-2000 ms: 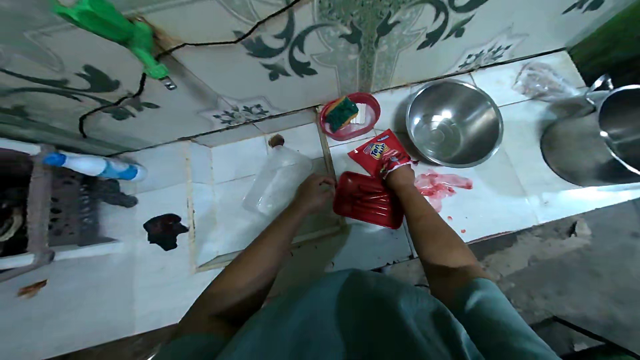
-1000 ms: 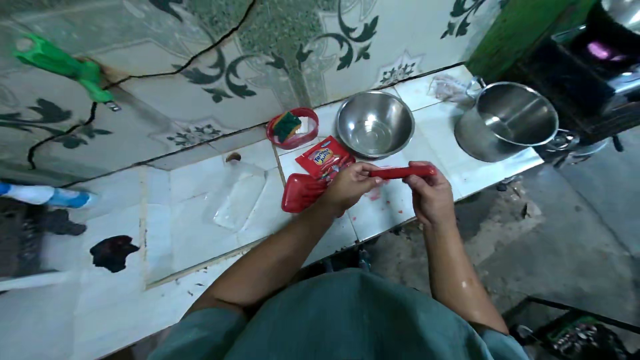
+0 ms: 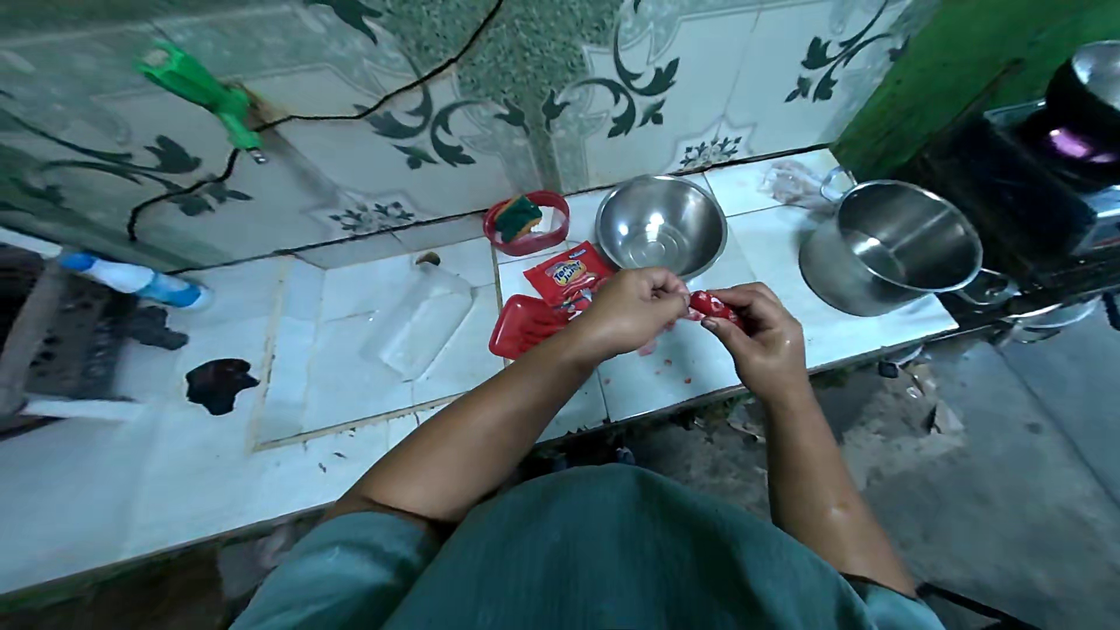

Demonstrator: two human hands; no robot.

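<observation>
Both my hands hold one small red sausage-like item (image 3: pixel 714 306) above the tiled counter. My left hand (image 3: pixel 643 308) pinches its left end, where pale film or casing shows. Around its right end close the fingers of my right hand (image 3: pixel 759 331). Under and left of my left hand lie a red printed packet (image 3: pixel 569 273) and a red plastic tray (image 3: pixel 510 334) with red pieces in it. A steel bowl (image 3: pixel 661 229) stands just behind my hands. Red smears and bits dot the counter below them.
A red basin (image 3: pixel 492 229) with a sponge (image 3: pixel 518 219) stands behind the packet. A clear plastic container (image 3: pixel 424 324) lies in the recessed basin at left. At right stand a steel pot (image 3: pixel 831 271), a crumpled plastic bag (image 3: pixel 792 182) and a stove (image 3: pixel 1006 166).
My hands have left the red tray, where they were two seconds ago, and lifted the red item. Since one second ago they have drawn closer together on it. The view has shifted right.
</observation>
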